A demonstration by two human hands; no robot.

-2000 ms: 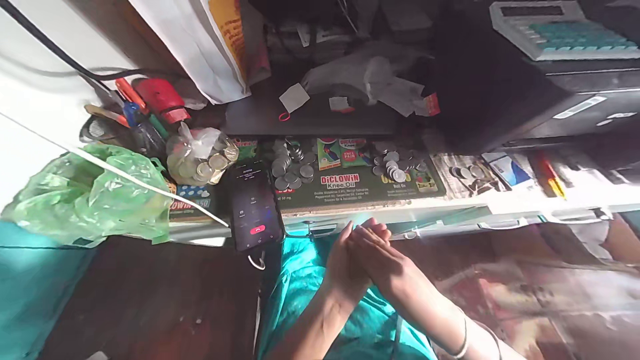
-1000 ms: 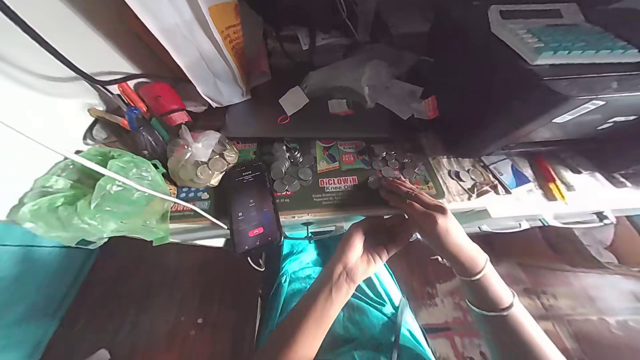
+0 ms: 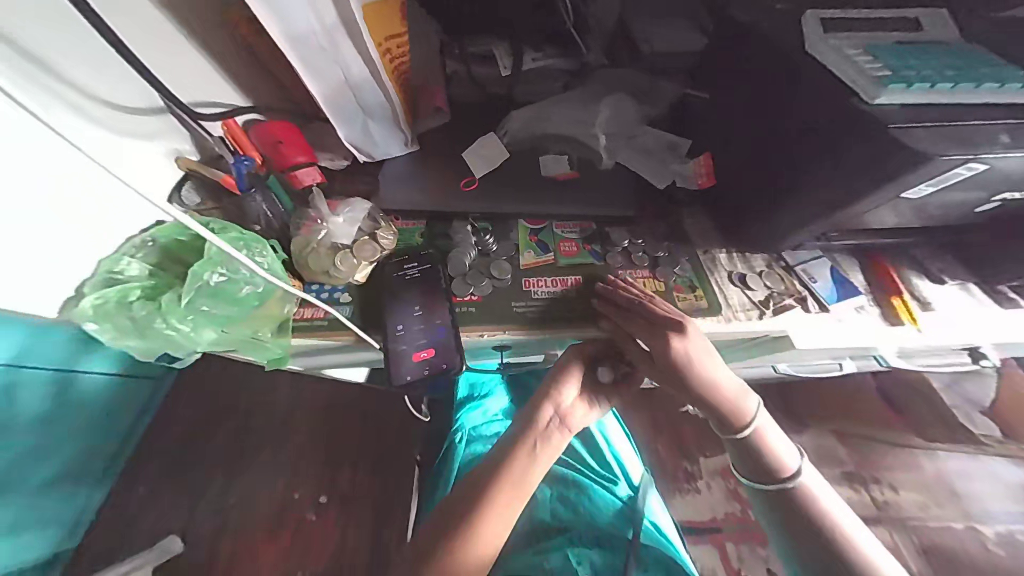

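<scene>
At the edge of the desk my left hand [image 3: 582,386] is cupped palm up, with a coin [image 3: 606,374] visible in it. My right hand [image 3: 668,340] lies just above and to the right, fingers stretched over the edge of the printed mat [image 3: 512,314]; whether it holds anything is hidden. Beyond its fingers lies a pile of coins [image 3: 640,254] on the mat. Another coin pile [image 3: 478,268] sits further left, near a smartphone [image 3: 422,316] with a lit screen. A knotted clear plastic bag of coins [image 3: 344,250] stands behind the phone.
A green plastic bag [image 3: 188,292] and a holder with pens [image 3: 252,180] are at the left. A closed dark laptop [image 3: 512,192] lies behind the mat. More coins [image 3: 756,282] lie at right, near an orange-yellow pen [image 3: 894,292]. A calculator [image 3: 920,60] rests on a black machine [image 3: 832,152].
My hands were together below the desk edge; then my right hand reached onto the right coin pile. Now it has drawn back toward my cupped left hand, where a coin shows.
</scene>
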